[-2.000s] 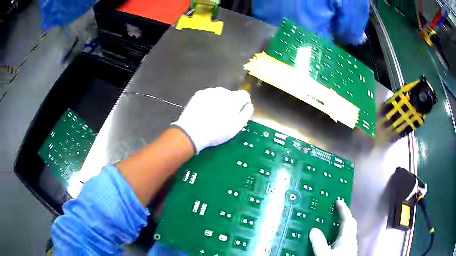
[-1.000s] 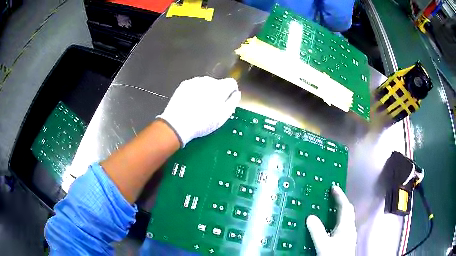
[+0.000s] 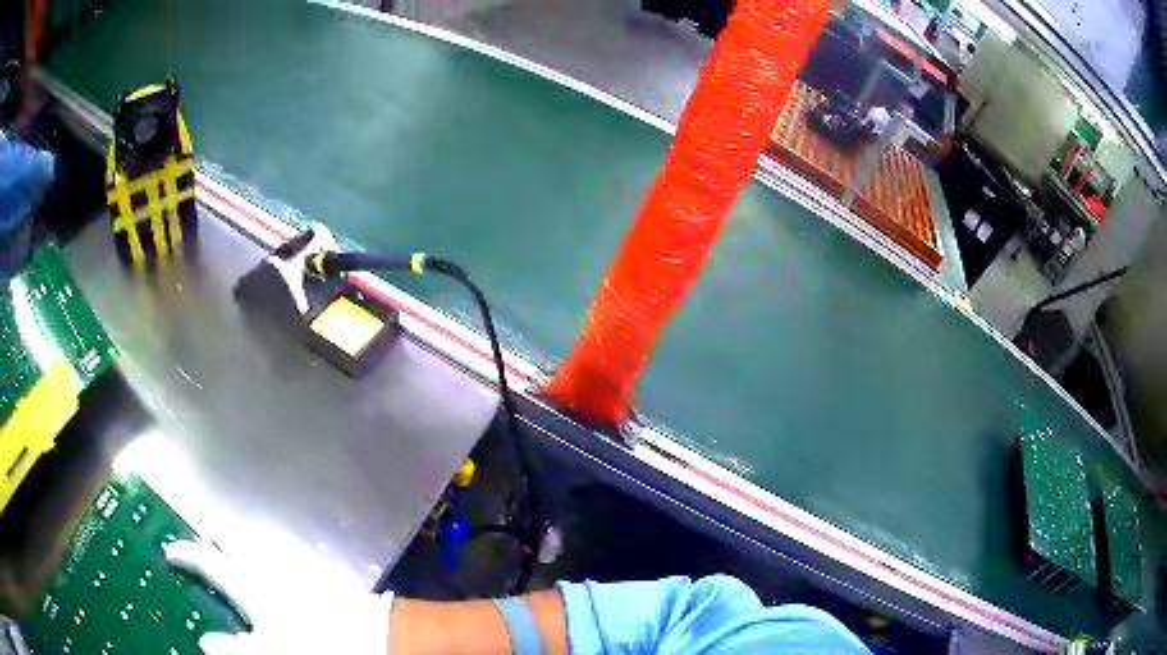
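Note:
A green printed circuit board (image 3: pixel 122 569) with small silver pads shows at the lower left, cut off by the picture's edge. My right hand (image 3: pixel 301 608), in a white glove, is at its right edge with fingers over the board, holding it. A blue-grey band is on my right wrist. My left hand is not in view. A second green board (image 3: pixel 58 314) with a yellow strip (image 3: pixel 36 429) along its edge is at the far left.
Metal bench (image 3: pixel 307 454); on it a soldering iron stand (image 3: pixel 348 330) with yellow pad and black cable. Black-and-yellow holder (image 3: pixel 154 192) by the rail. Green conveyor (image 3: pixel 486 192) crosses behind, carrying boards (image 3: pixel 1056 505) at right. A red-orange wrapped post (image 3: pixel 698 211) rises in front. Blue sleeve (image 3: pixel 23 179) far left.
The view has swung to the right, showing more conveyor and the red-orange post. My left hand has left the picture. My right hand is still at the board's right edge.

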